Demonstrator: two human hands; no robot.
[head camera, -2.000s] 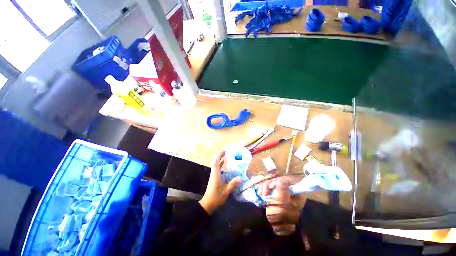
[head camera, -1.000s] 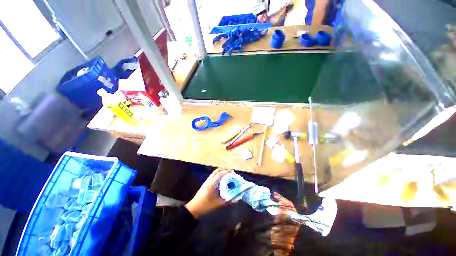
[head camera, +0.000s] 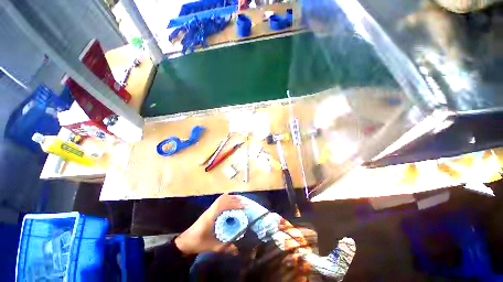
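Observation:
A pale-blue and white shaped workpiece (head camera: 263, 224) is held over the lap, below the bench's front edge. Its rounded end with a dark hole points up and left, and its narrower curved end reaches to the lower right. My left hand (head camera: 205, 227) grips it beside the holed end. My right hand (head camera: 295, 248) is around its middle, blurred and striped by light, so its fingers are hard to make out.
On the cardboard-covered bench (head camera: 132, 176) lie a blue strap loop (head camera: 179, 141), a red-handled tool (head camera: 224, 156), a hammer (head camera: 285, 173) and small pale pieces. A blue crate (head camera: 91, 242) stands lower left, a clear panel right, a green belt (head camera: 220, 74) behind.
The view has swung right, so the bench and crate appear further left. The workpiece is lower than two seconds ago, off the bench front. Both hands keep hold of it.

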